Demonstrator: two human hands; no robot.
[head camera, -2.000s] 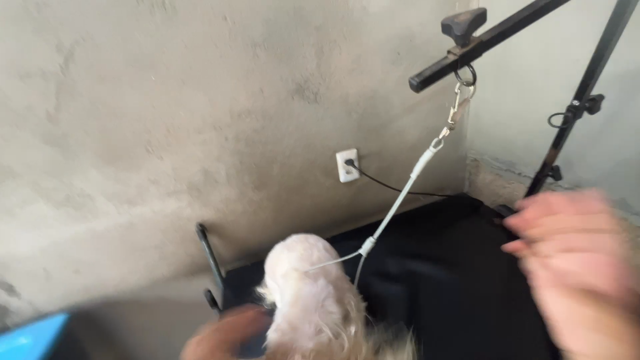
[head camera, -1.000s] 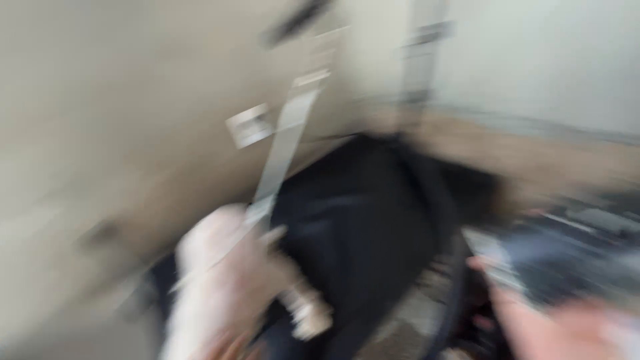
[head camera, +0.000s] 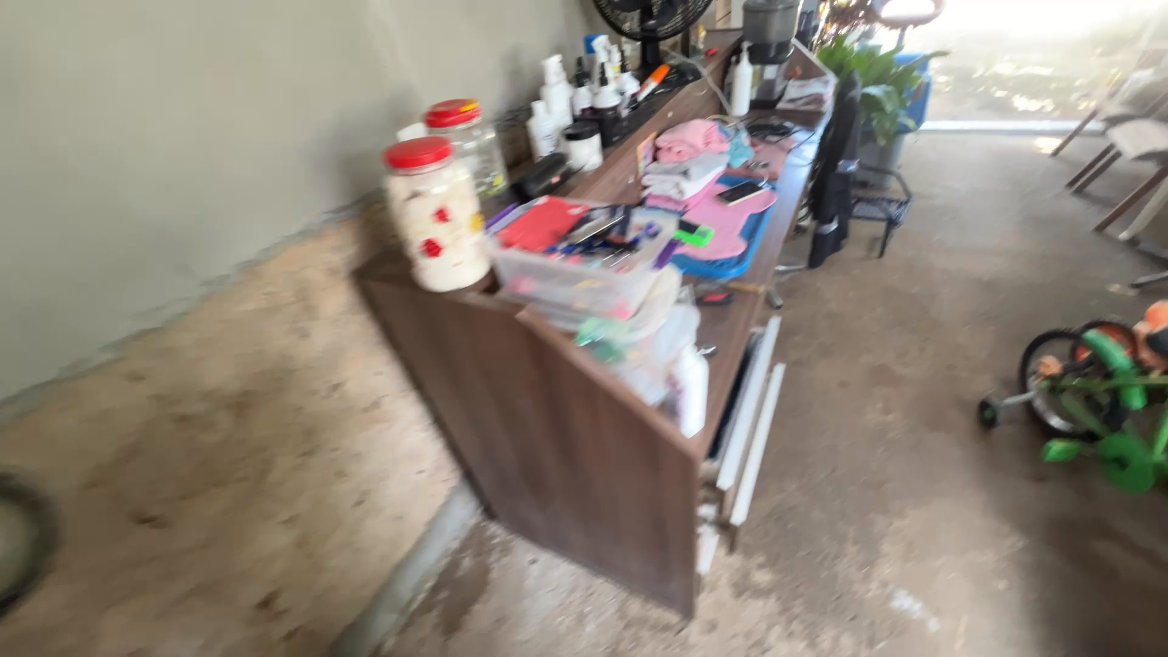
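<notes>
Neither of my hands shows in the head view now. A brown wooden cabinet (head camera: 547, 438) with a raised back shelf fills the middle. On its near end are a red-lidded jar (head camera: 438, 219) with white contents and a second red-lidded jar (head camera: 474, 146). Beside them sits a clear plastic bin (head camera: 575, 278) of mixed small tools. Behind the bin, folded pink and grey cloths (head camera: 689, 160) lie next to a blue tray (head camera: 730, 263), with a phone (head camera: 741, 192) on a pink mat. Spray and pump bottles (head camera: 557, 91) stand along the back shelf.
Partly open drawers (head camera: 753, 429) jut from the cabinet's right side. A small green bicycle (head camera: 1104, 401) stands on the floor at right, with chairs (head camera: 1141, 137) farther back. A potted plant (head camera: 881, 87) and a black fan (head camera: 650, 18) are at the far end.
The view has swung far away from the black table, the light-coloured animal and the white tether, which are out of sight. Both my hands, visible two seconds ago, have left the view.
</notes>
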